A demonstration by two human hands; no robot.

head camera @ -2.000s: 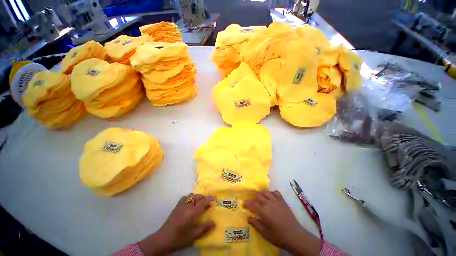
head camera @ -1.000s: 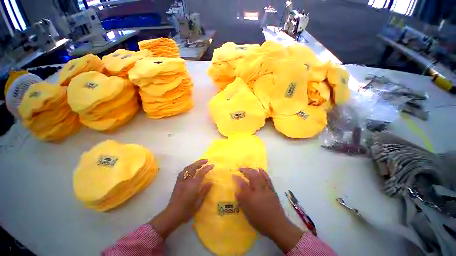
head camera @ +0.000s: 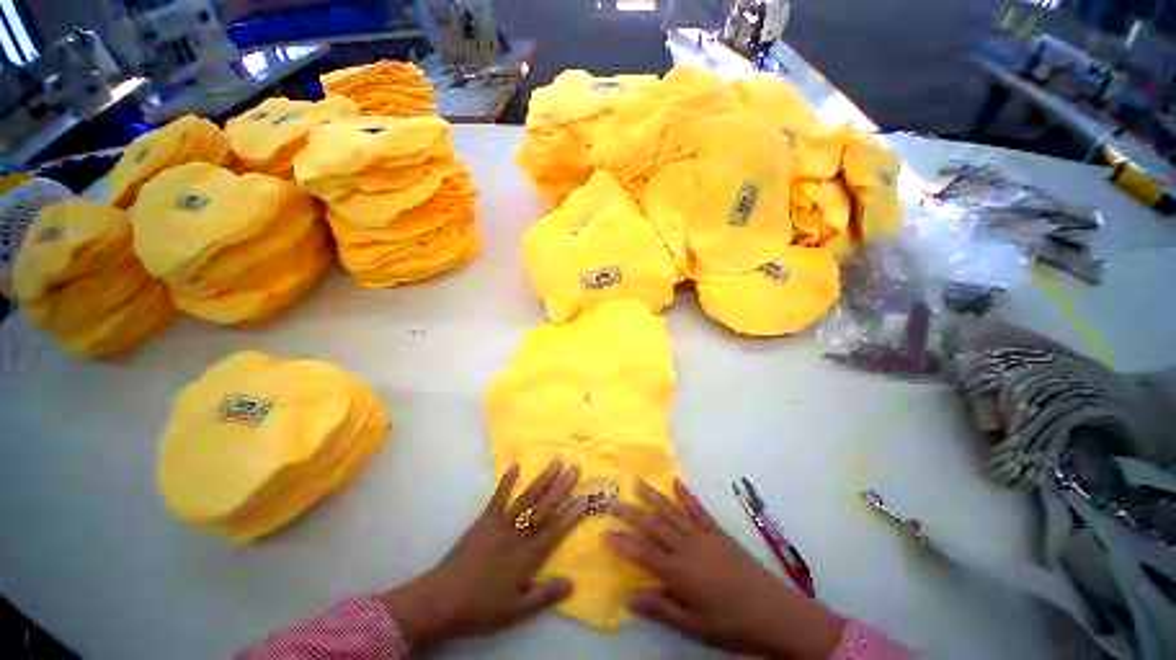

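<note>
Yellow fabric panels (head camera: 583,374) lie overlapping in front of me, with a small dark-printed label (head camera: 597,499) showing between my hands. My left hand (head camera: 497,554) lies flat on the panel's left side, fingers spread, a ring on one finger. My right hand (head camera: 703,561) lies flat on the right side, fingertips by the label. Neither hand visibly grips anything. Red-handled thread snips (head camera: 775,535) lie on the table right of my right hand. A low stack of yellow panels (head camera: 264,445) sits at the left front.
Tall yellow stacks (head camera: 232,245) stand at back left. A loose yellow heap (head camera: 722,181) is at back centre-right. A clear plastic bag (head camera: 903,303) lies beside it. Grey straps (head camera: 1051,413) lie at far right, one with a metal clip (head camera: 892,512). Sewing machines stand behind the white table (head camera: 426,567).
The labels on the overlapping panels have been covered or moved, leaving one between my hands. My hands went forward onto the panels, then back toward me, now flat beside that label. The snips stay put.
</note>
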